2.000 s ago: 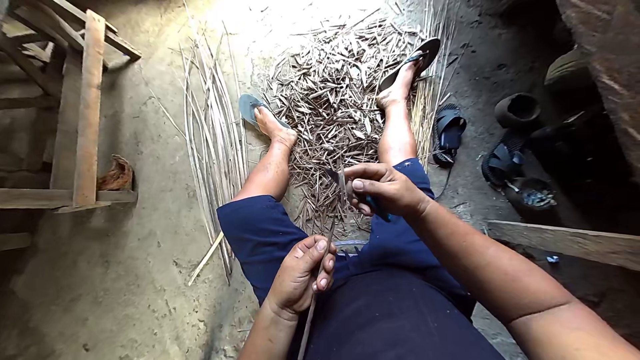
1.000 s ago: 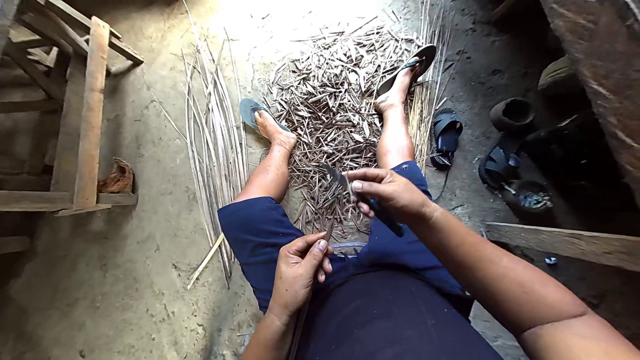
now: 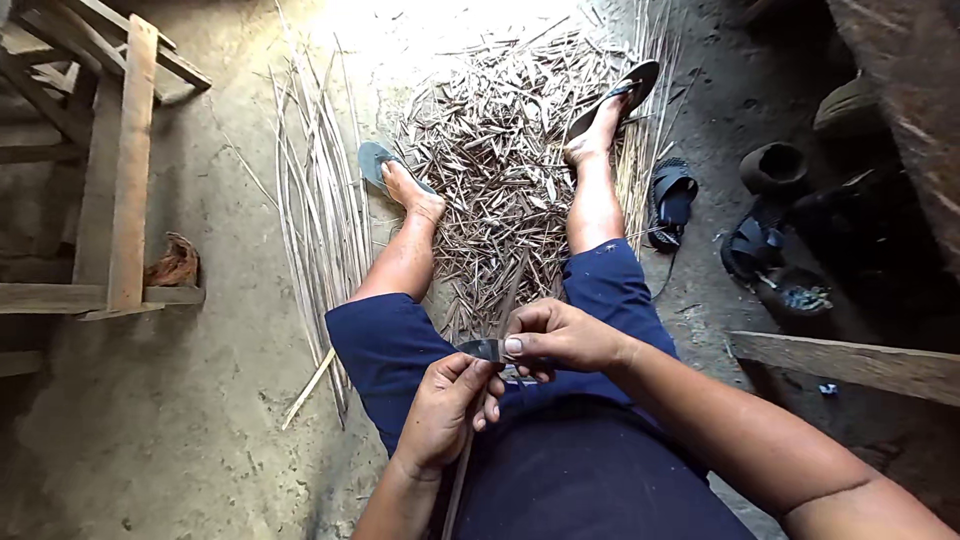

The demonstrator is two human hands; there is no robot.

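A long, thin brown strip of plant material (image 3: 459,480) runs up from my lap through my left hand (image 3: 446,405), whose thumb and fingers are closed on it. My right hand (image 3: 559,337) grips a knife with a short dark blade (image 3: 480,349). The blade points left and lies across the strip, right at my left thumb. Past the blade the strip rises beside my right fingers. Most of the knife's handle is hidden by my right hand. Below both hands is my lap in dark blue shorts (image 3: 390,330).
Dry shavings (image 3: 495,165) lie heaped between my sandalled feet. Long pale strips (image 3: 319,202) lie on the floor left of them, more (image 3: 637,172) on the right. A wooden frame (image 3: 131,165) stands at left; black sandals (image 3: 671,202), a round pot (image 3: 772,169) and a wooden beam (image 3: 847,364) are at right.
My right hand has come down to my left, and the blade, apart from my left hand one second ago, now lies against the strip at my left thumb.
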